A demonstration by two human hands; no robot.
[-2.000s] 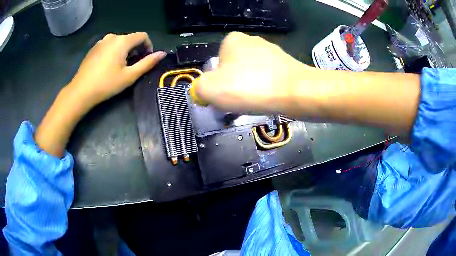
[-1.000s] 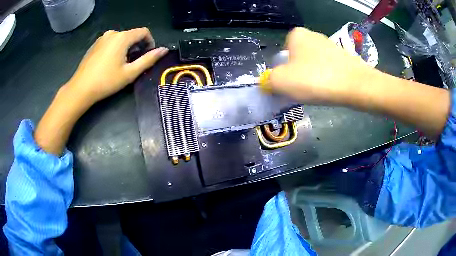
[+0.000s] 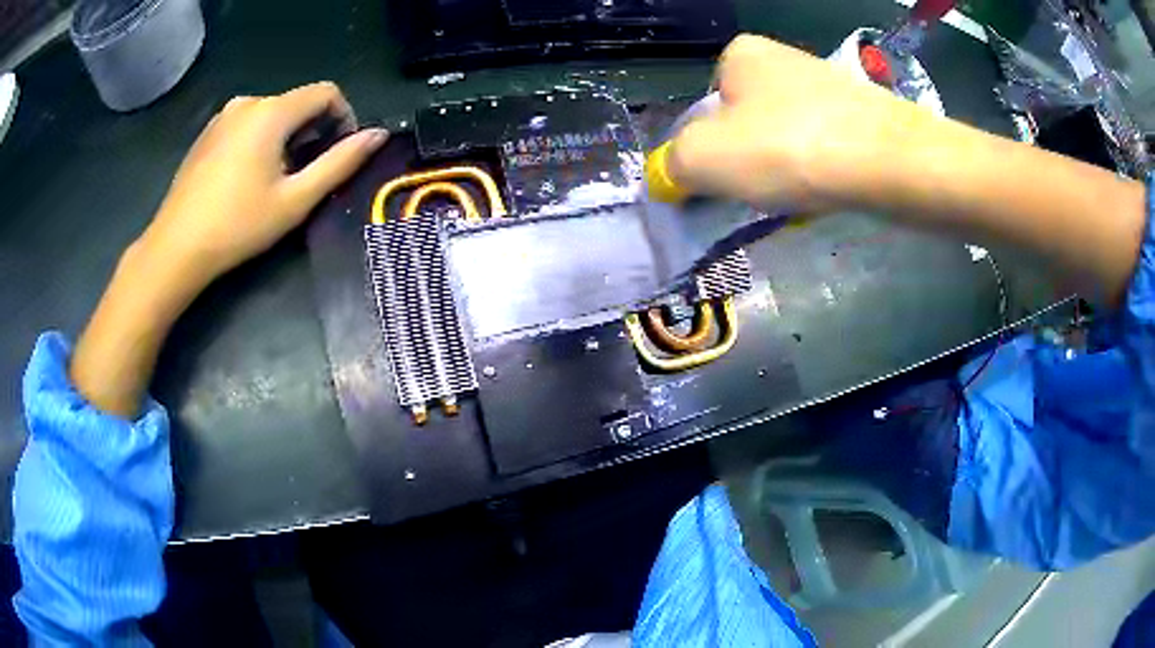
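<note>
My right hand [image 3: 773, 139], with a yellow finger cot, grips a wide grey squeegee [image 3: 690, 234] over the right part of the silvery stencil [image 3: 551, 268]. The squeegee is blurred and partly hidden by the hand. The stencil lies on the black stencil jig [image 3: 557, 405], with grey-white paste along its upper edge. A heatsink [image 3: 424, 310] with gold heat pipes sits at the jig's left. Another heatsink shows its heat pipes [image 3: 684, 332] below the stencil's right end. My left hand [image 3: 247, 184] rests, fingers curled and empty, at the jig's upper left.
A paste tub [image 3: 931, 95] with a red-handled tool stands behind my right hand. A translucent cup [image 3: 142, 51] is at the back left. A second black jig [image 3: 557, 28] lies at the back. Red wires [image 3: 982, 367] and another person's blue sleeve [image 3: 1032, 443] are at the right.
My right hand first moved right with the squeegee, uncovering the stencil. The squeegee's wide blade now shows tilted over the stencil's right part. My left hand stays beside the jig.
</note>
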